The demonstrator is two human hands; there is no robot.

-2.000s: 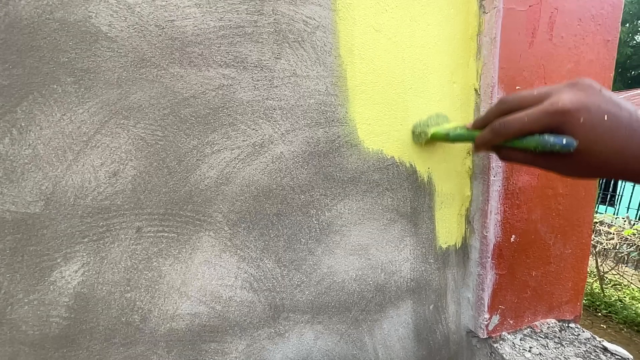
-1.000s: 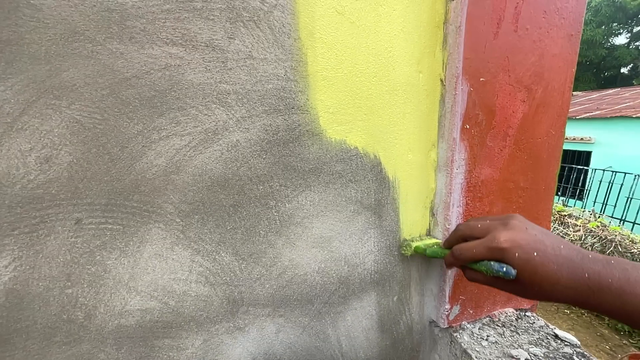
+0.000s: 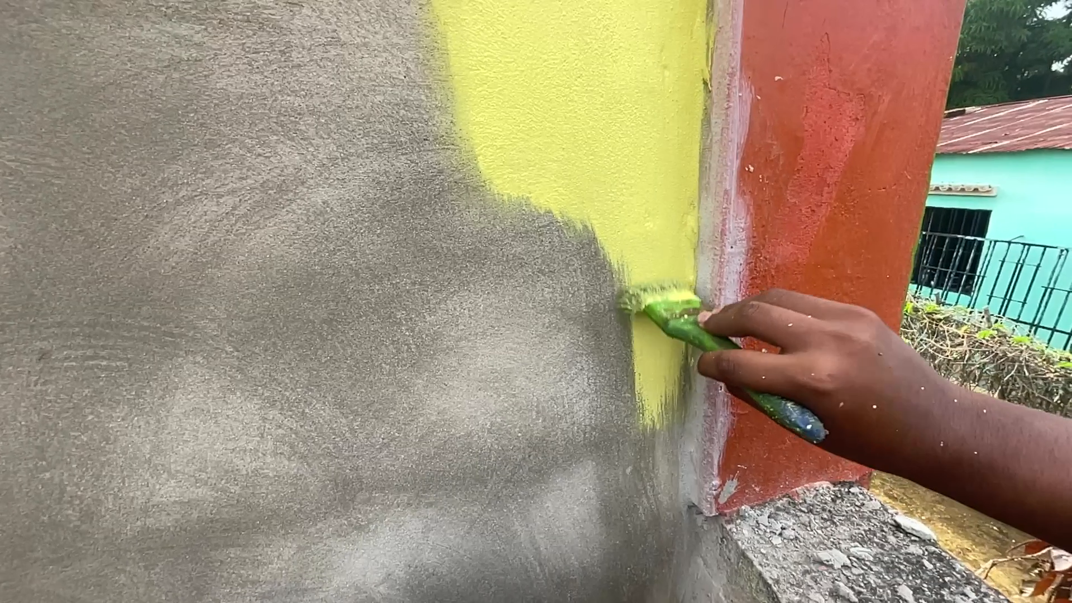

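My right hand [image 3: 804, 360] comes in from the right and grips the green handle of a paintbrush [image 3: 699, 335], whose dark tip points down to the right. The bristles, coated in yellow, touch the wall near the right edge of the yellow paint [image 3: 586, 109]. Below the brush a narrow yellow strip runs down and ends in a ragged edge. Bare grey cement plaster [image 3: 318, 335] covers the wall to the left and below. Small light specks dot my hand and forearm. My left hand is out of view.
A red-painted pillar [image 3: 837, 167] with a whitish edge stands right of the yellow area. At its foot lies a rough concrete ledge [image 3: 846, 544] with loose chips. Behind are a turquoise house [image 3: 1030, 180], a black metal fence [image 3: 1017, 280] and a dry hedge [image 3: 988, 352].
The brush went down the wall to the strip's lower end, then back up a little. The yellow strip reaches lower than two seconds ago. The view has shifted somewhat.
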